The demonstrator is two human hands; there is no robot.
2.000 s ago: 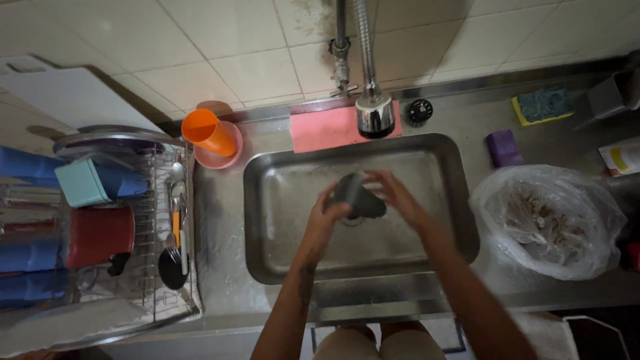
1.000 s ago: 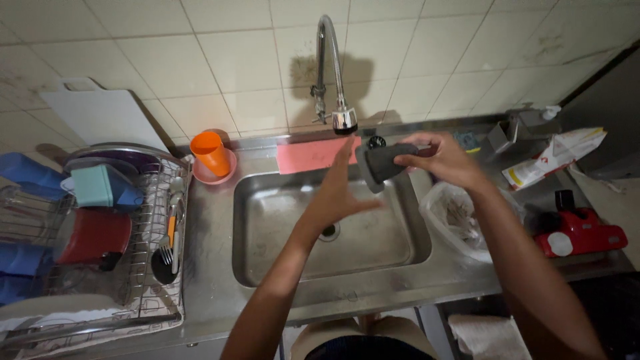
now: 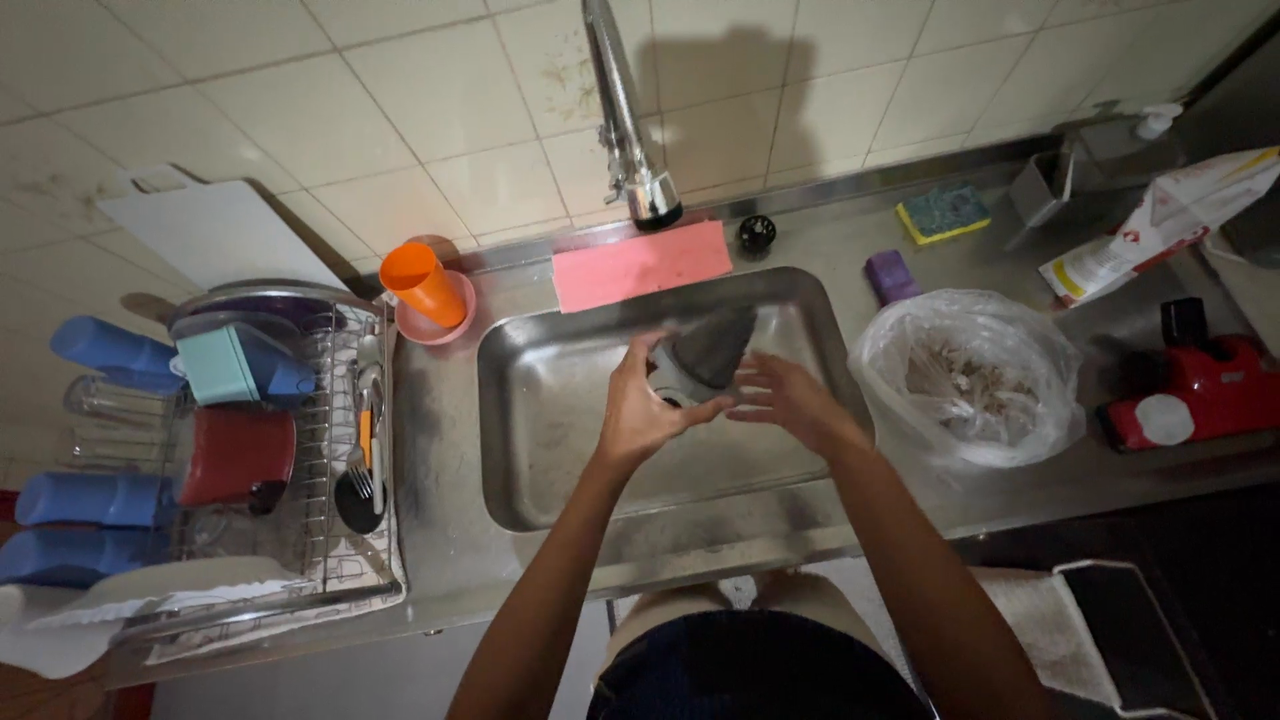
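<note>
Over the stainless steel sink (image 3: 560, 440), my left hand (image 3: 640, 405) grips the pale rim of a dark grey cone-shaped part (image 3: 712, 348), possibly a filter, which is tilted and blurred. My right hand (image 3: 785, 400) is at the part's right side with its fingers apart; whether they touch it is unclear. Above the part hangs the chrome faucet head (image 3: 655, 200), behind the sink's back rim. A pink cloth (image 3: 643, 265) lies flat under the faucet, and a small black slotted piece (image 3: 757, 234) sits to its right.
On the left stand a dish rack (image 3: 325, 440) with cups and cutlery, and an orange cup (image 3: 425, 284) in a pink bowl (image 3: 462, 325). To the right are a plastic bag of debris (image 3: 970, 385), a purple block (image 3: 890, 277), a sponge (image 3: 943, 213), a red appliance part (image 3: 1200, 390) and a printed packet (image 3: 1165, 225).
The dark part was in my right hand near the faucet one second ago; now it is lower over the sink, with my left hand on its rim. My right hand has come down beside it.
</note>
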